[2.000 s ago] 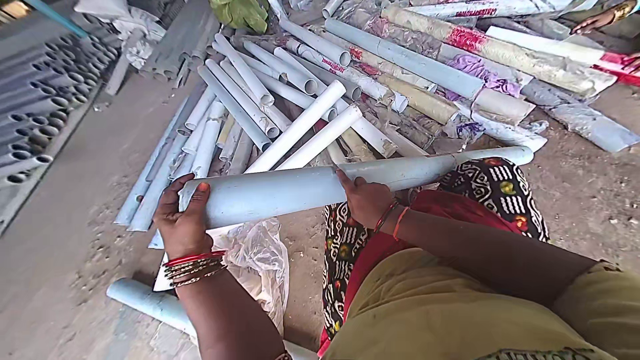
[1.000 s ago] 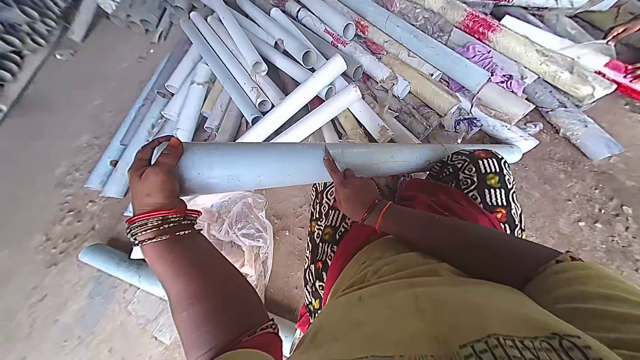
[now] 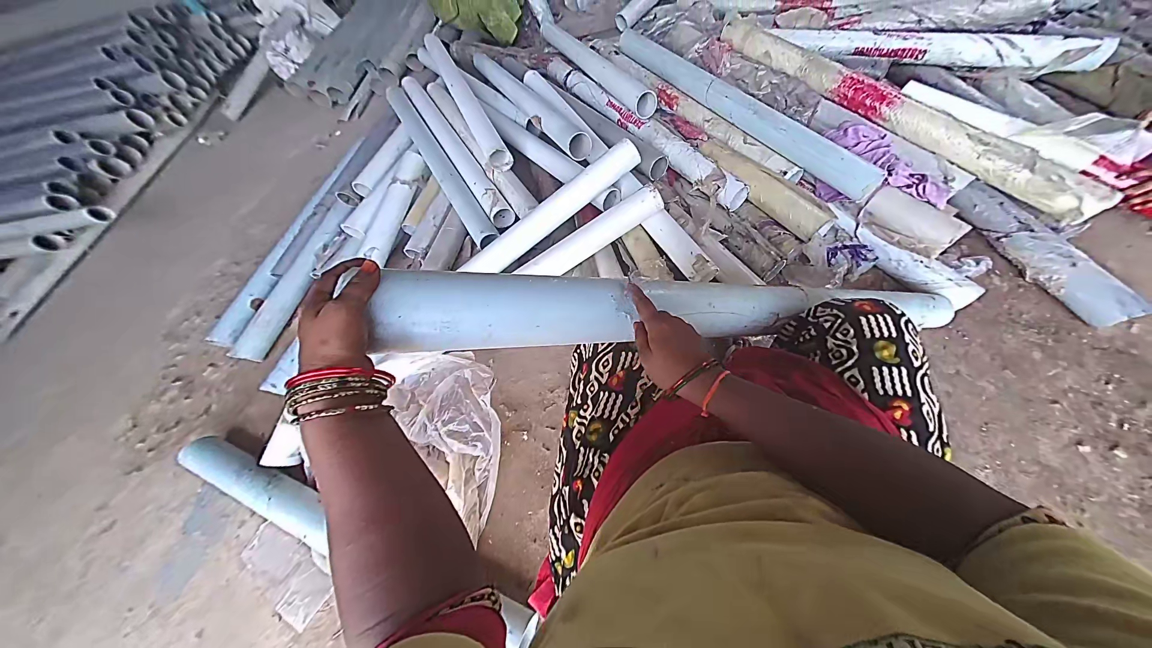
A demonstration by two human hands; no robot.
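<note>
A long pale blue-grey plastic pipe [image 3: 504, 310] lies crosswise in front of my body, its right part over my knee. My left hand [image 3: 337, 315] grips the pipe's left end, fingers curled over the rim. Against the lower side of its middle rests my right hand [image 3: 661, 337], with the index finger extended along the surface; whether its other fingers grip the pipe is hard to tell. Below the left end lies crumpled clear plastic film [image 3: 445, 405]. Another pale blue pipe [image 3: 256, 486] is on the ground under my left forearm.
Loose white and grey pipes [image 3: 558, 211] are heaped just beyond the held one. Plastic-wrapped pipes [image 3: 810, 108] lie at the upper right, with purple cloth or film [image 3: 886, 162] among them. Stacked grey pipes [image 3: 81, 126] fill the upper left. At the right edge, part of another person's hand [image 3: 1138, 196] shows.
Both hands stay in about the same places on the pipe. The pipe has gone from slightly slanted to nearly level in the view.
</note>
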